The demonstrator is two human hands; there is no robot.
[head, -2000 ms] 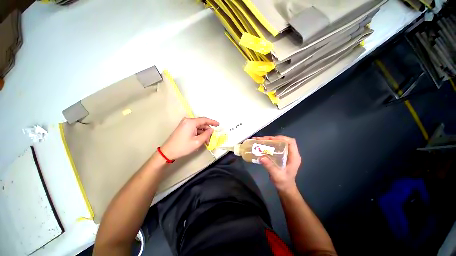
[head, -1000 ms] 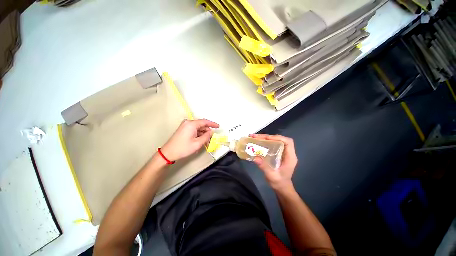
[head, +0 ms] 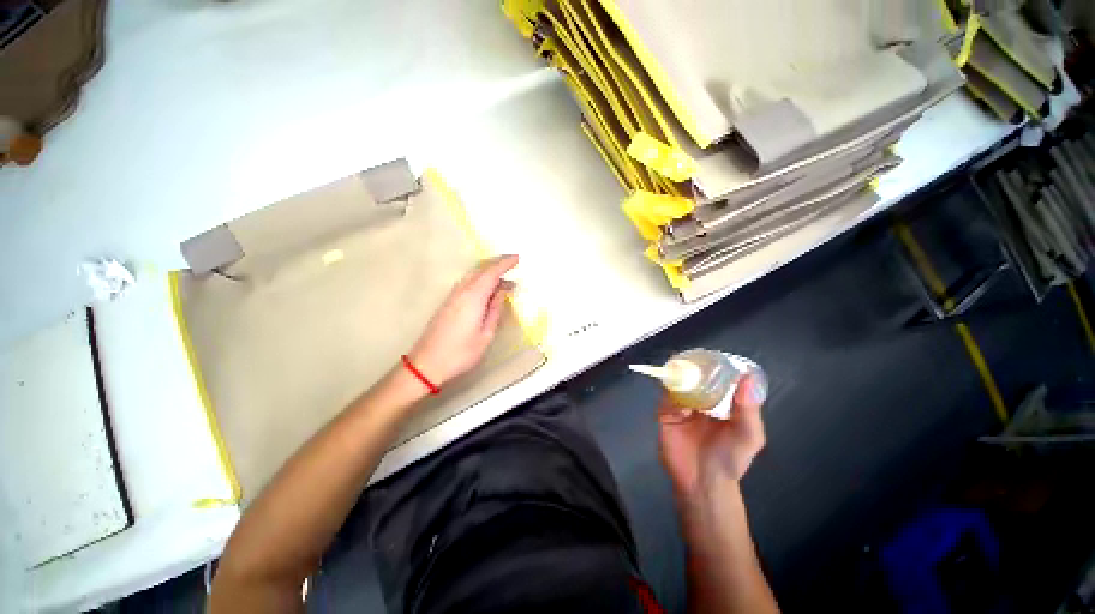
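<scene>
A grey-beige bag panel [head: 324, 324] with yellow edge binding [head: 202, 378] down its sides lies flat on the white table [head: 360, 90]. Two darker grey tabs sit at its top corners. My left hand [head: 468, 318] rests on the panel's right part, its fingers at the yellow edge near the lower right corner; whether it pinches anything cannot be told. My right hand [head: 714, 438] holds the clear glue bottle [head: 708, 379] beyond the table's front edge, its white nozzle pointing left, apart from the panel.
A tall stack of grey panels [head: 781, 168] with yellow tails stands at the upper right. A white speckled board [head: 54, 438] and a crumpled white scrap [head: 107, 278] lie at left. Brown sheets [head: 54, 66] lie at the far left. More grey pieces [head: 1039, 228] sit at the right.
My right hand has drawn the bottle away from the panel corner, to the right. My left hand has moved slightly up along the yellow edge, and the binding end has left its fingertips.
</scene>
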